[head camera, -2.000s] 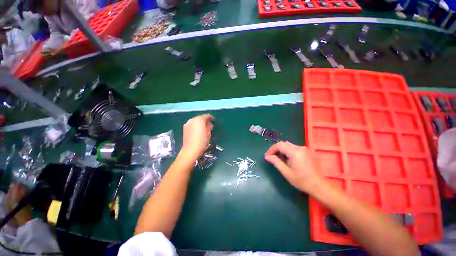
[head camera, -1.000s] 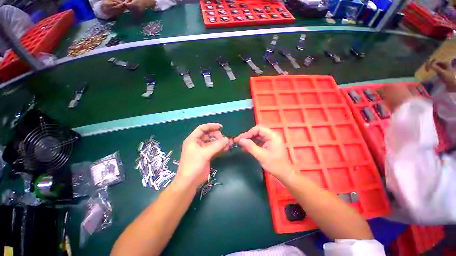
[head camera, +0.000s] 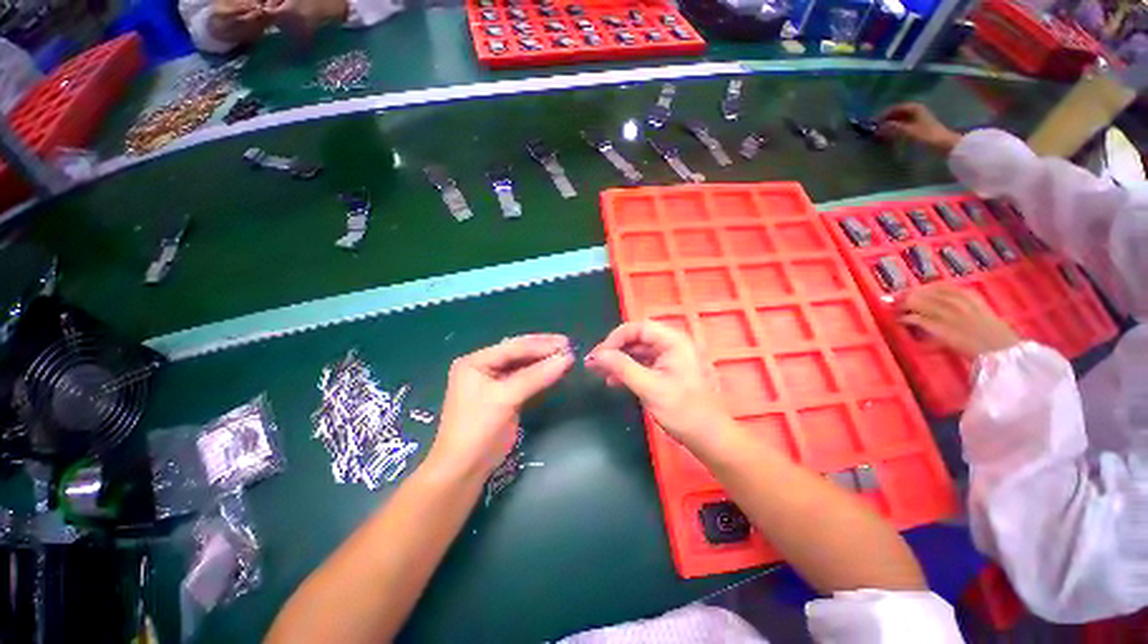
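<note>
My left hand (head camera: 497, 393) and my right hand (head camera: 657, 377) are raised over the bench, fingertips pinched close together with a narrow gap. A tiny dark bit shows at the left fingertips; whether either hand grips something is too small to tell. A large pile of silver slivers (head camera: 361, 425) lies left of my left hand. A smaller pile of fine silver pieces (head camera: 506, 468) lies partly hidden by my left hand. The orange-red tray (head camera: 752, 330) is under my right forearm; a dark watch head (head camera: 724, 521) sits in its near-left pocket, and a silver-grey band part (head camera: 859, 479) shows beside my forearm.
Watches with bands (head camera: 505, 191) lie scattered on the dark green belt (head camera: 416, 239). A black fan (head camera: 86, 388) and clear plastic bags (head camera: 239, 443) are at the left. At the right, another person's hand (head camera: 959, 322) is over a filled tray (head camera: 938, 271); the other reaches to the belt.
Since two seconds ago, both hands have come together and the view has shifted right. The watch on the bench near my right hand no longer shows. The neighbour's arm has reached to the belt.
</note>
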